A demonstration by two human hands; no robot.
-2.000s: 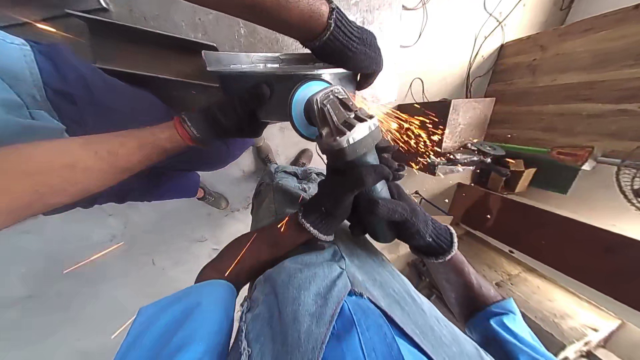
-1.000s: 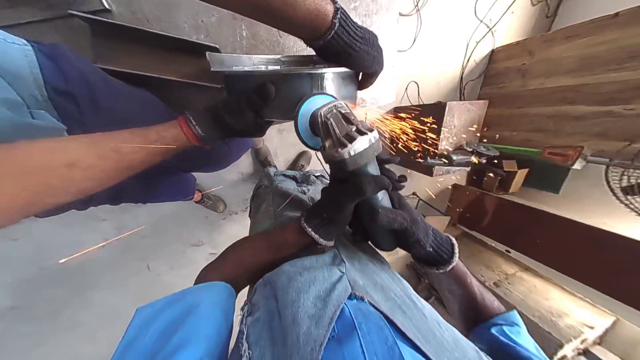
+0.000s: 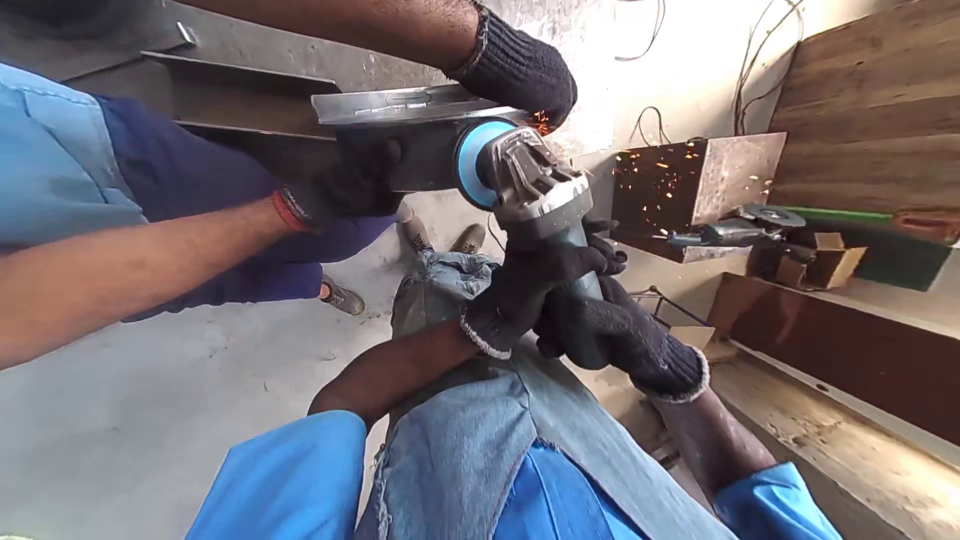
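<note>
Both my hands wear dark knit gloves and are closed around an angle grinder (image 3: 551, 202). My left hand (image 3: 525, 289) grips the body just behind the gear head; my right hand (image 3: 622, 334) wraps the rear of the body. The grinder's blue disc (image 3: 478, 161) meets the right end of a metal workpiece (image 3: 420, 154), and orange sparks come off near there. A co-worker's gloved hand (image 3: 360, 180) holds the workpiece from the left. Their other gloved hand (image 3: 525, 71) lies on its top right end, close to the disc.
Dark metal channels (image 3: 247, 94) lie behind the co-worker's arm. At right, a second angle grinder (image 3: 731, 232) lies near a small cardboard box (image 3: 821, 262) and a metal box (image 3: 739, 176). Cables (image 3: 750, 75) hang above. The co-worker's shoe (image 3: 343, 296) stands on the concrete floor at left.
The spray of sparks has become much thinner, with scattered sparks at right. Both my hands still hold the grinder, and the co-worker's hands remain on the workpiece.
</note>
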